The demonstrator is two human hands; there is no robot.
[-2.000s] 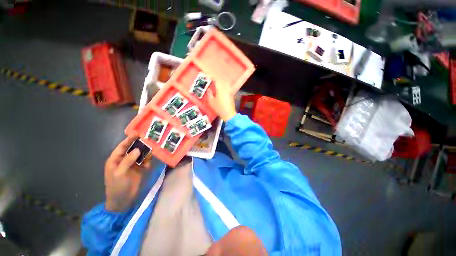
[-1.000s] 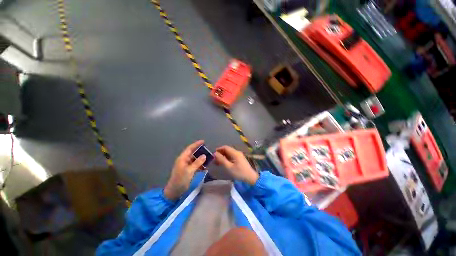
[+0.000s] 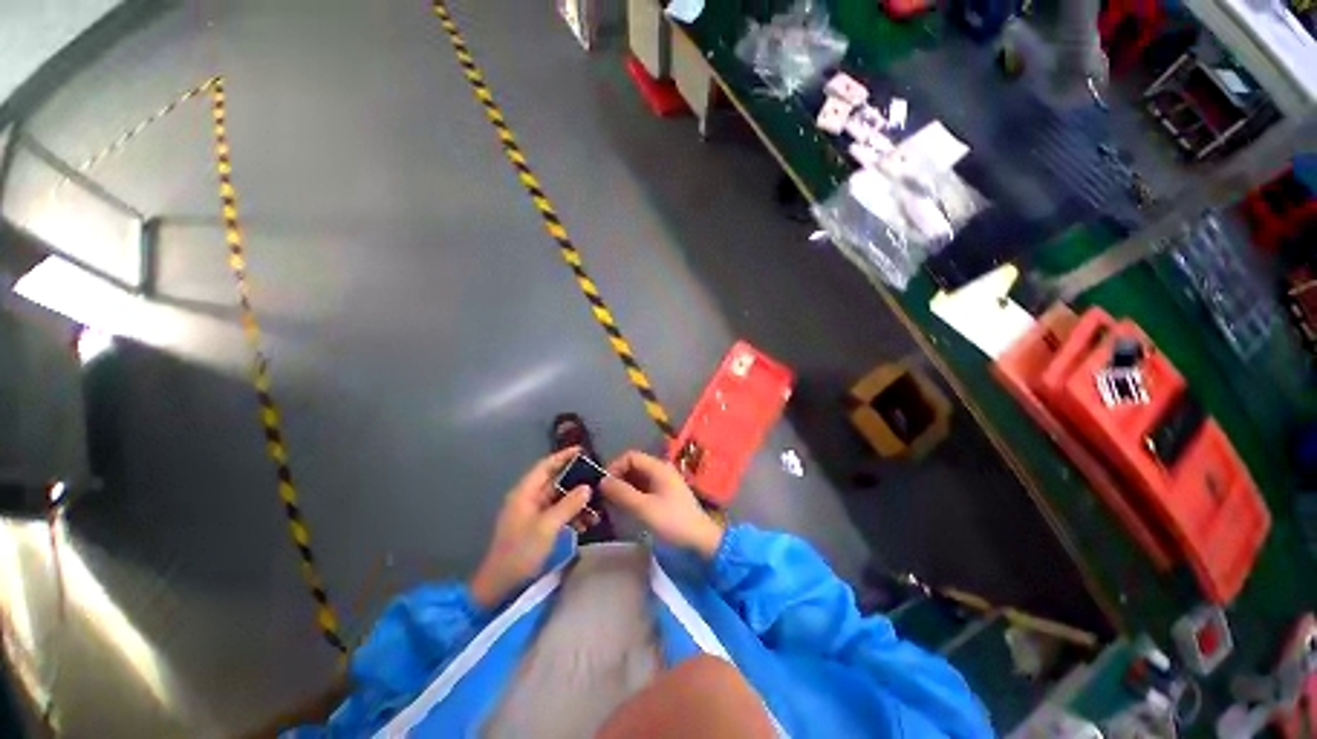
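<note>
A small dark square display module (image 3: 581,474) with a thin white edge is held over the lap. My left hand (image 3: 535,523) grips it from its left and lower side, thumb on its face. My right hand (image 3: 662,498) is at its right edge, with the fingertips together at or touching the edge. Whether the right fingers pinch it is too small to tell.
A red tray (image 3: 740,419) stands on the floor just beyond my right hand. A cardboard box (image 3: 898,410) is on the floor beside the bench. Stacked red trays (image 3: 1155,448), a white sheet (image 3: 985,311) and plastic bags (image 3: 881,231) lie on the green bench.
The view has swung left, away from the red tray of circuit boards, which is now out of view. My right hand has left that tray and come to the display in my left hand.
</note>
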